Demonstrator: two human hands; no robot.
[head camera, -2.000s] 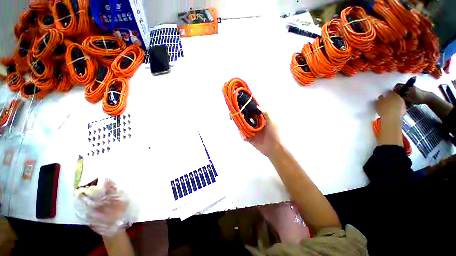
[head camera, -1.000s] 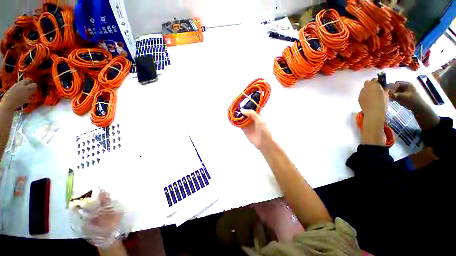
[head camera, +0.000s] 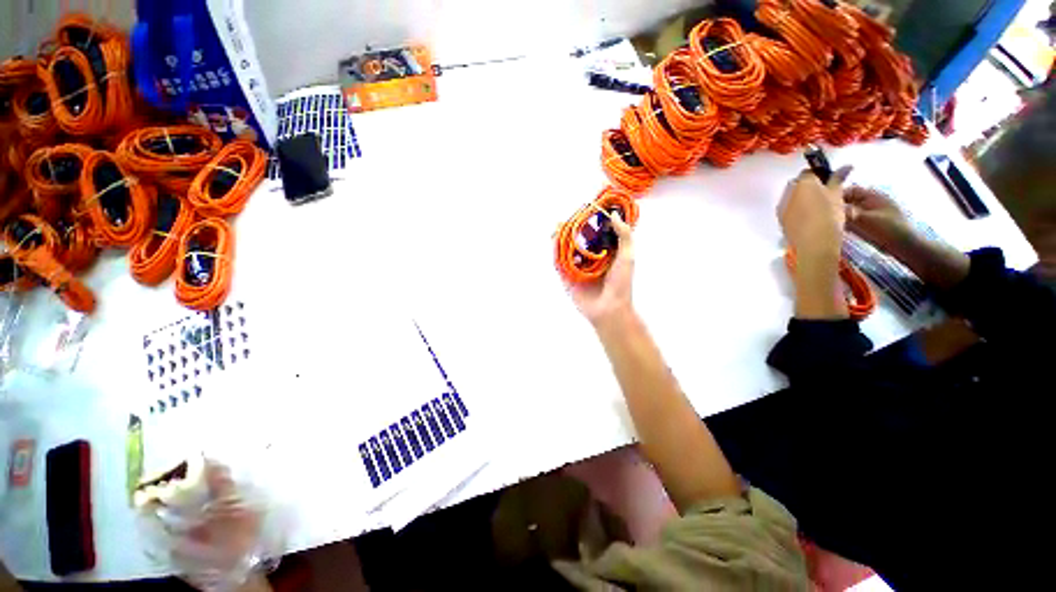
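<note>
My right hand (head camera: 607, 282) grips an orange coiled cable (head camera: 595, 236) with black parts in its middle, over the middle of the table near the right pile. My left hand (head camera: 220, 531) is at the near left table edge, shut on a crumpled clear plastic bag (head camera: 249, 504) with something pale and dark at its top. A label sheet (head camera: 413, 437) with dark rectangles lies between my hands at the near edge. A small-label sheet (head camera: 195, 356) lies beyond my left hand.
Coil piles stand at left (head camera: 112, 194) and right (head camera: 799, 81). A red-edged phone (head camera: 70, 505), a green pen or cutter (head camera: 134, 453), a dark phone (head camera: 303, 169), a blue carrier (head camera: 199, 60) and an orange package (head camera: 388, 79) are around. Another person's hands (head camera: 814, 212) hold a black connector.
My right hand has moved the coil towards the right pile, and the coil has turned in it. The view has shifted. Another person's hand at the left pile has gone from view.
</note>
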